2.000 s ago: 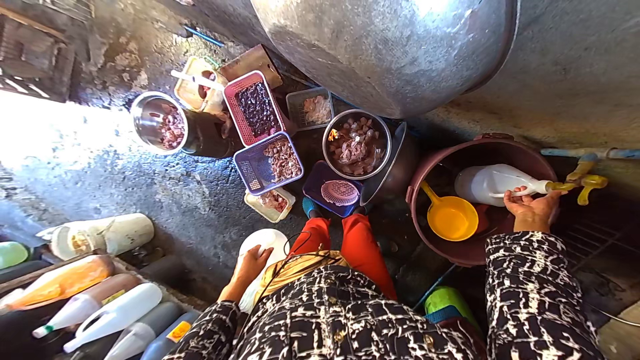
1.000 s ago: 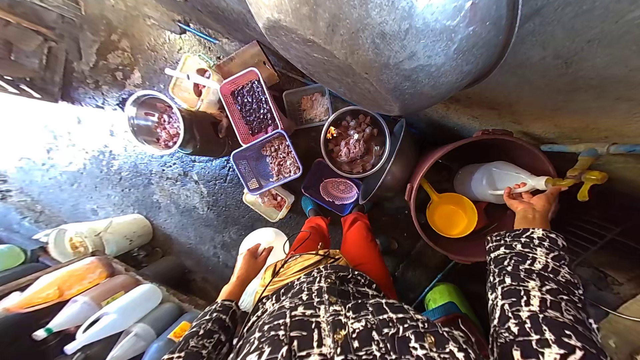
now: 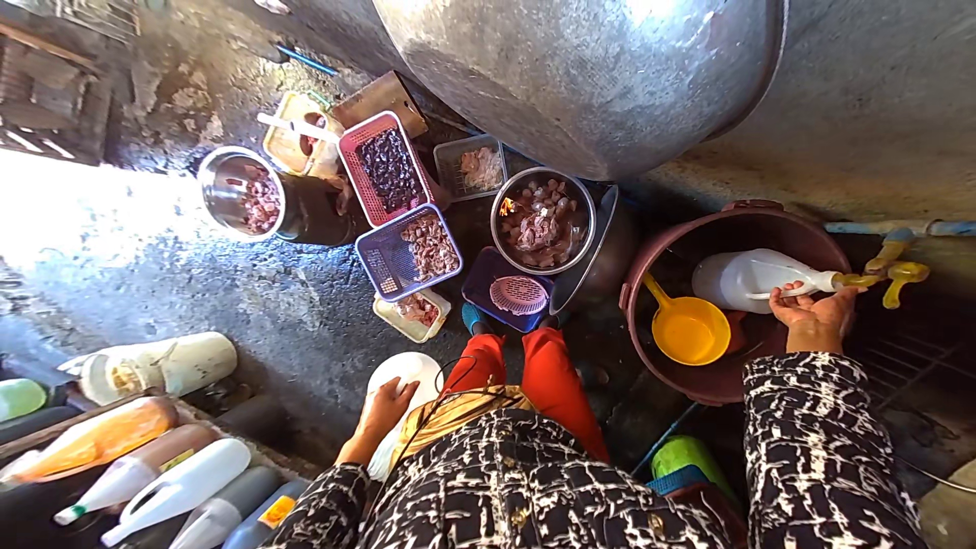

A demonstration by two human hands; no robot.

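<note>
My right hand [image 3: 814, 309] holds a translucent white plastic jug [image 3: 743, 278] by its handle and neck. The jug's mouth is at a yellow tap [image 3: 888, 267], and its body lies over a maroon tub [image 3: 644, 328], with liquid visible inside. Beside it in the tub is a yellow dipper [image 3: 690, 329]. My left hand [image 3: 385, 412] rests on a rounded white plastic container [image 3: 408, 370] by my left leg; whether it grips a handle is hidden. Ahead of my feet stands a steel bowl [image 3: 543, 221] of raw meat pieces.
Meat pieces fill a blue basket [image 3: 374, 267], a cream tray [image 3: 404, 328] and a steel pot [image 3: 217, 191]. A red basket [image 3: 354, 164] holds dark pieces. A large metal vessel [image 3: 587, 69] rises ahead. Several plastic bottles [image 3: 191, 476] lie at lower left beside a white bucket [image 3: 198, 362].
</note>
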